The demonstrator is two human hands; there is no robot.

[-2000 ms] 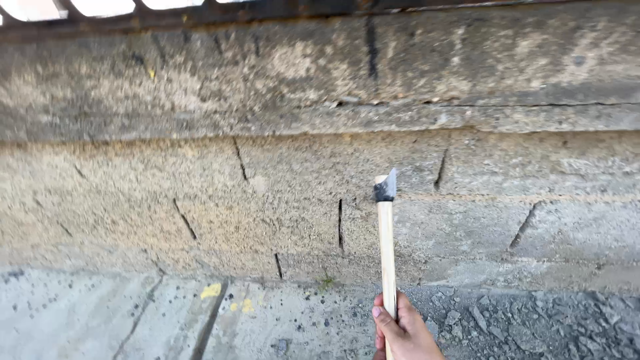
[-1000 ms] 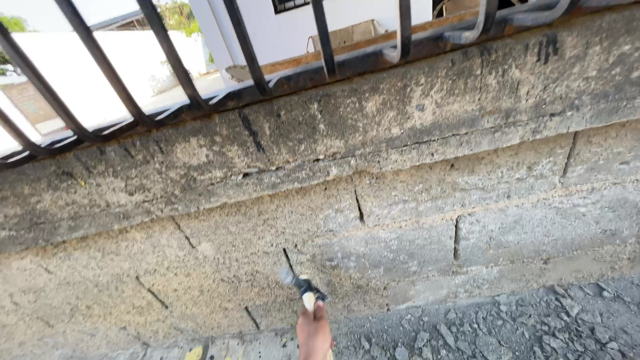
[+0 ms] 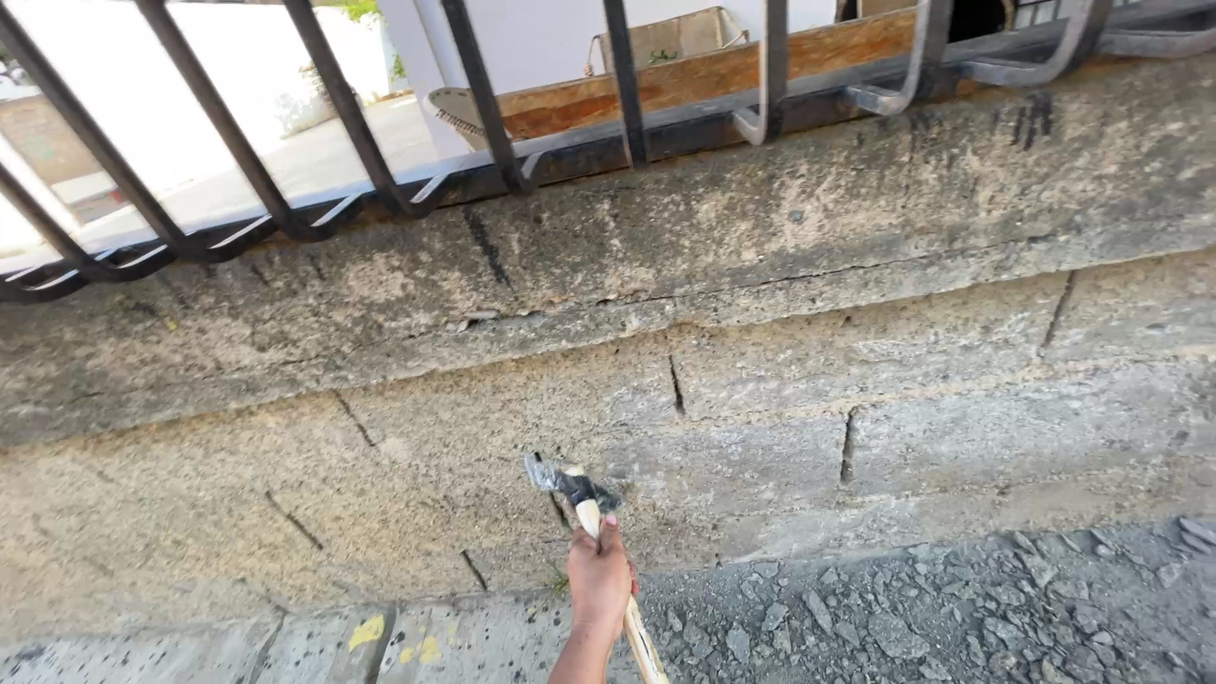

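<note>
My left hand [image 3: 600, 579] grips a pale wooden handle [image 3: 644, 646] near its head. The handle's lower end runs out below the hand toward the bottom edge. The tool's dark metal head [image 3: 578, 486], which looks like a small axe or pick hammer, has a bright grey blade end pointing left. It overlaps the concrete block wall [image 3: 760, 475] just above a dark slit [image 3: 559, 510] in the wall; contact cannot be told. My right hand is not in view.
Black metal fence bars [image 3: 361, 114] stand on a rough, cracked concrete ledge [image 3: 608, 256]. Several vertical slits mark the wall. Along its foot lie loose stone chips [image 3: 893, 632] at right and paving with yellow paint spots [image 3: 366, 632] at left. Behind the bars is a wooden board [image 3: 665, 85].
The tool, earlier upright in my right hand, is now in my left hand, its blade end pointing left. The view has tilted and shows more of the fence.
</note>
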